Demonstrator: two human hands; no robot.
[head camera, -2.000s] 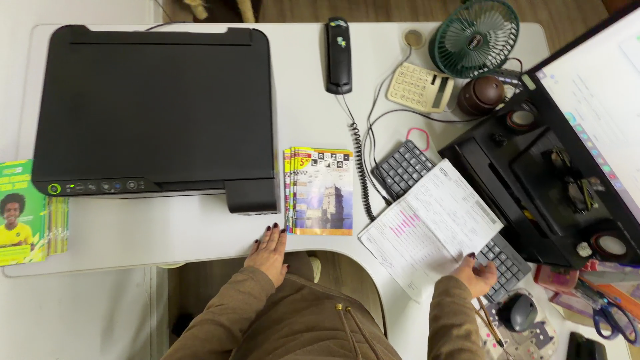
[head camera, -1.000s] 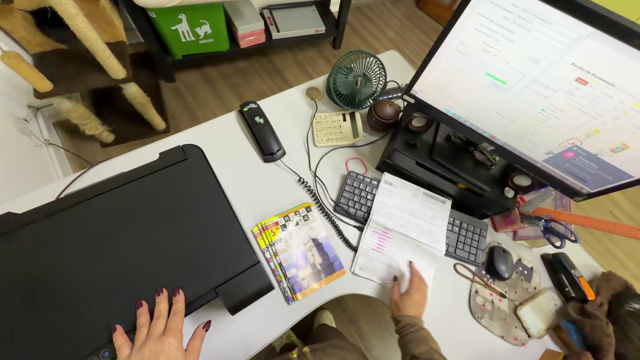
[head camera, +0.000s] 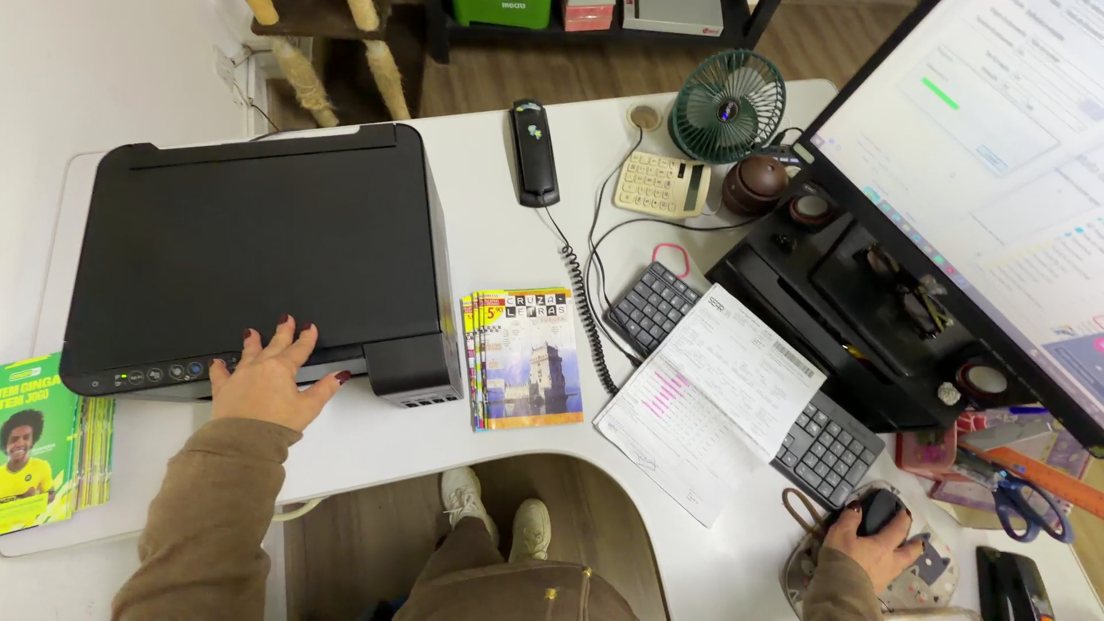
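My left hand rests with its fingers apart on the front edge of a black printer, beside the panel buttons. At the lower right, my right hand lies over a black computer mouse on a cat-patterned mouse pad. Printed papers with pink highlighting lie across a black keyboard, hiding its middle. A stack of puzzle magazines sits right of the printer. The monitor shows open documents.
A telephone handset with a coiled cord, a calculator and a green fan stand toward the back. Scissors and a stapler are at the right. Green booklets lie left. A curved cutout shapes the desk's front edge.
My right hand has moved from the papers to the mouse. My left hand, on the desk edge two seconds ago, is now on the printer's front. The view has swung and returned.
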